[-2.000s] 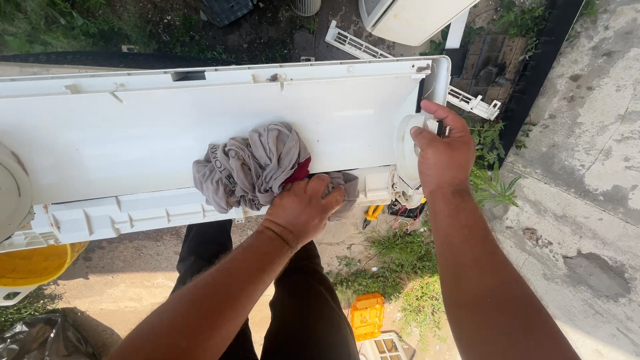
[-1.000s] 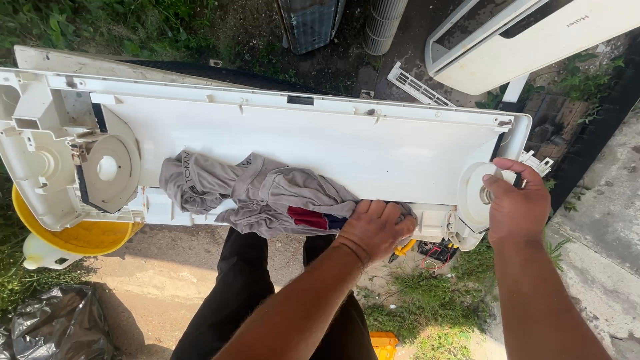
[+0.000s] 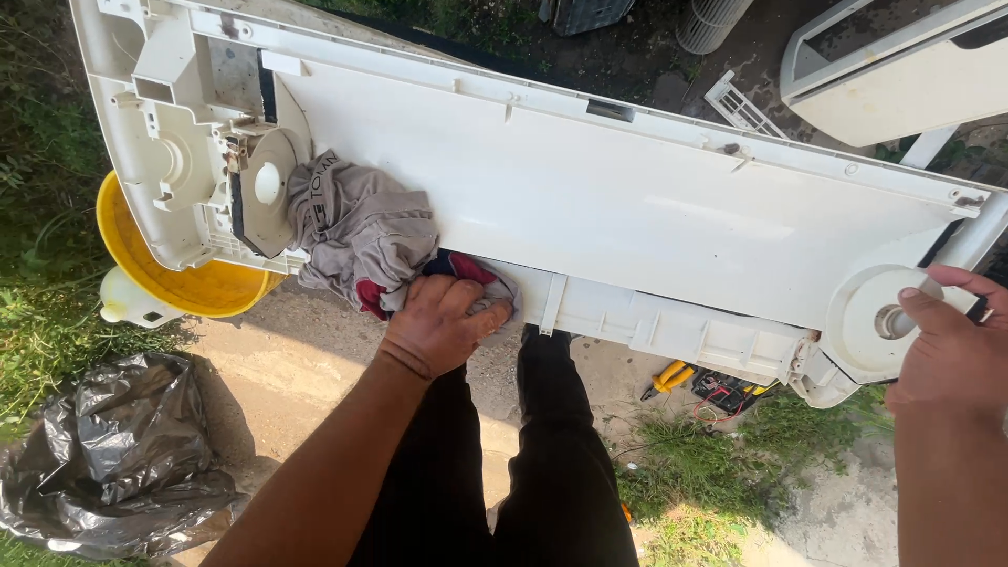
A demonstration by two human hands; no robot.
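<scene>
The white plastic chassis of a split air conditioner's indoor unit (image 3: 598, 189) spans the head view, tilted down to the right. My left hand (image 3: 447, 315) grips a bunched grey cloth (image 3: 374, 228) with dark red and navy parts, pressed on the lower edge of the chassis left of centre. The cloth touches the round end piece (image 3: 272, 185) at the left. At the far right my right hand (image 3: 953, 339) holds the chassis by the round white end piece (image 3: 862, 323), thumb on its face and fingers behind.
Under the chassis's left end stand a yellow bucket (image 3: 205, 287) and a white plastic jug (image 3: 130, 295). A black plastic bag (image 3: 134, 449) lies lower left. Yellow-handled pliers (image 3: 669, 378) and a multimeter (image 3: 720, 394) lie below. Beyond are a white cover (image 3: 898, 79), a grille strip (image 3: 740, 106) and a cylindrical fan (image 3: 709, 24).
My left hand and the cloth have moved left along the lower edge to the left end piece. My right hand stays on the right end piece. The view has shifted.
</scene>
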